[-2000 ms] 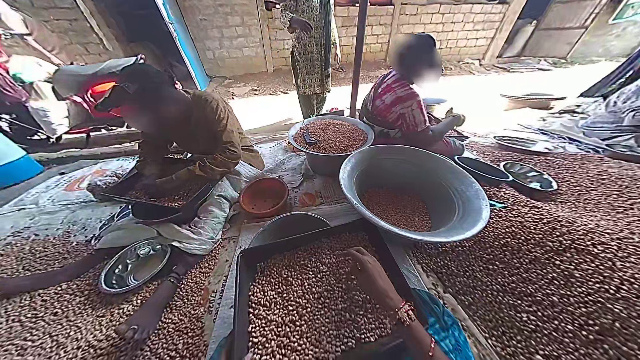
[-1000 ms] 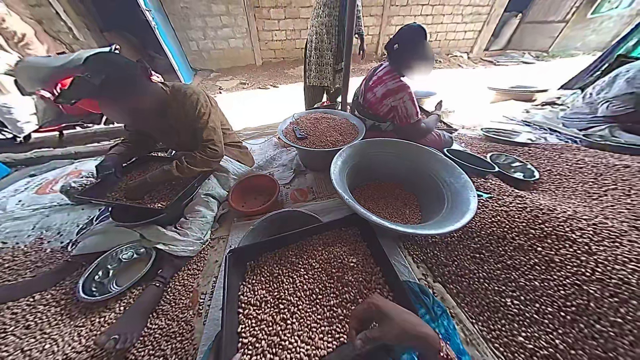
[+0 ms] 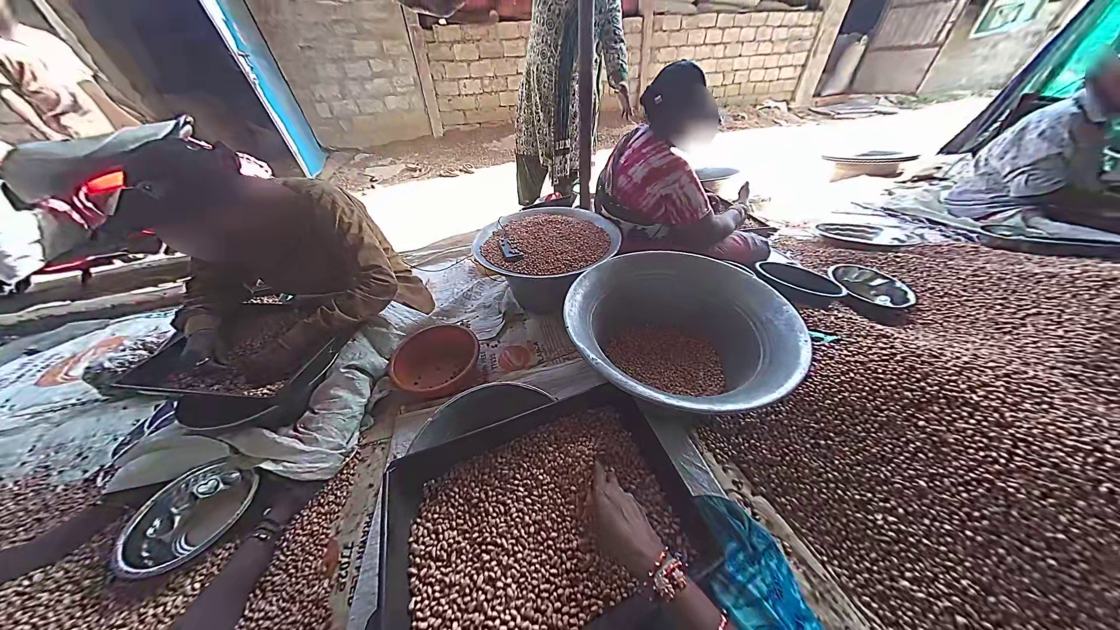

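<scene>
A dark rectangular tray [image 3: 401, 525] full of light brown nuts [image 3: 490, 525] lies at the bottom centre. My right hand [image 3: 619, 516], with beaded bracelets [image 3: 668, 574] at the wrist, rests on the nuts in the tray's right half. Its fingers are together and partly hidden, so whether it grips any nuts cannot be told. My left hand is not in view. Just beyond the tray stands a large metal basin [image 3: 752, 324], partly filled with reddish nuts [image 3: 667, 359].
A clay bowl [image 3: 435, 360] and a nut-filled basin [image 3: 547, 249] stand farther back. A co-worker [image 3: 306, 254] at left handles a tray; another person [image 3: 661, 188] sits behind the basins. Nuts [image 3: 945, 437] cover the ground at right. Steel plates [image 3: 185, 516] and a pole [image 3: 585, 105] are near.
My right hand has moved away from me, from the tray's near right part to farther up its right half. The view has shifted slightly.
</scene>
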